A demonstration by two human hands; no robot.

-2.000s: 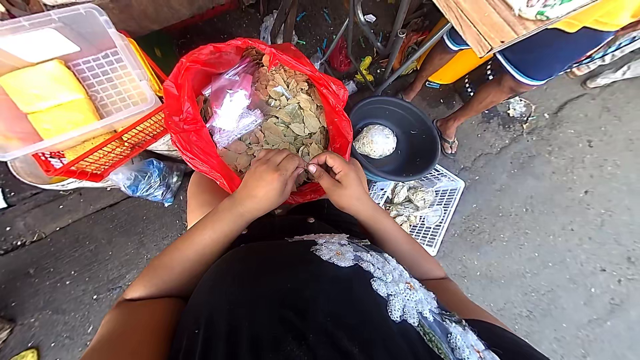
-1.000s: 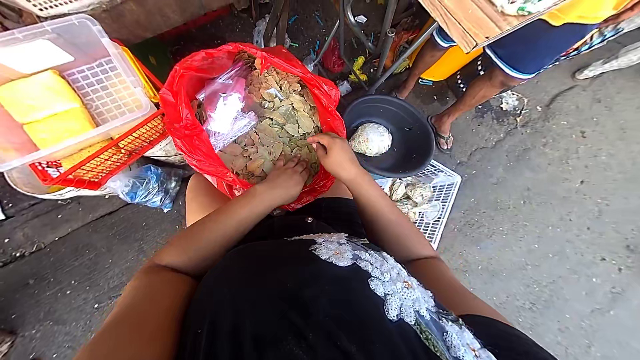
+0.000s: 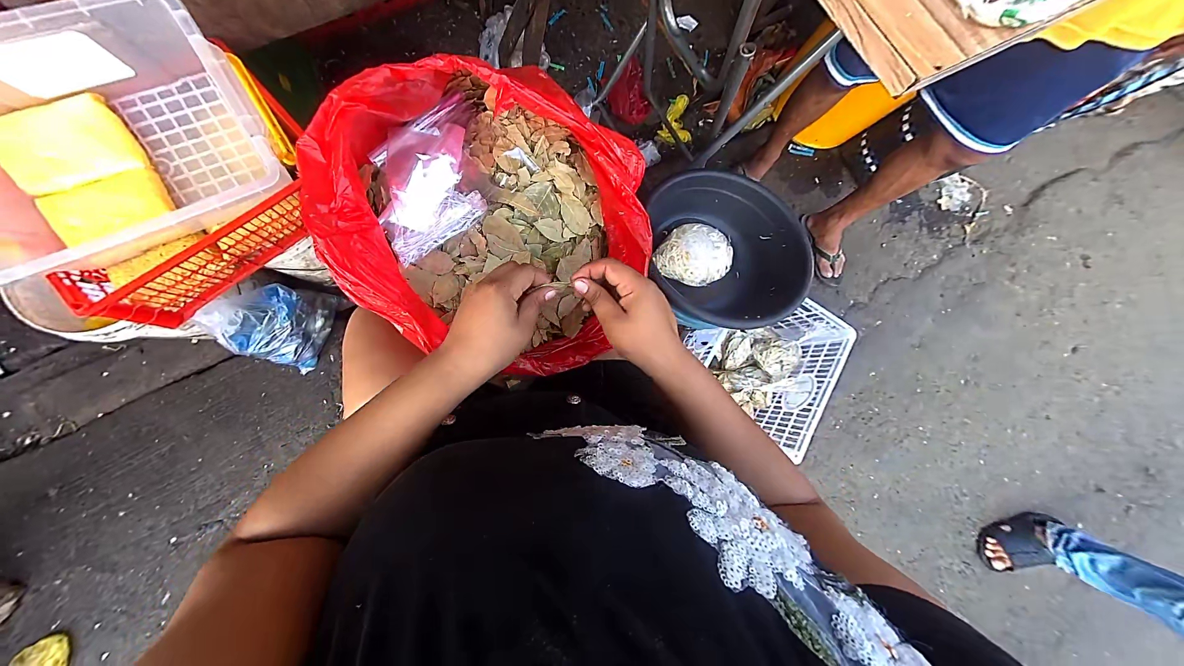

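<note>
A red plastic bag (image 3: 338,185) stands open at my lap, filled with dried leaves (image 3: 546,199) that look like bay leaves. On the leaves at the left lies a bundle of clear plastic bags (image 3: 430,203). Over the near side of the bag, my left hand (image 3: 504,310) and my right hand (image 3: 629,310) meet almost fingertip to fingertip. Both pinch a thin dried leaf (image 3: 562,286) between thumb and forefinger, one at each end.
Right of the bag, a black basin (image 3: 777,250) holds a filled clear bag (image 3: 694,254). Below it, a white plastic basket (image 3: 823,370) holds packed leaves (image 3: 754,361). Left are a clear bin (image 3: 264,176) and red basket (image 3: 185,277). One person's legs (image 3: 897,180) and another's sandalled foot (image 3: 1017,541) are nearby.
My hands, apart over the leaves a second ago, have come together over the near side of the bag. A sandalled foot has come into view at the lower right.
</note>
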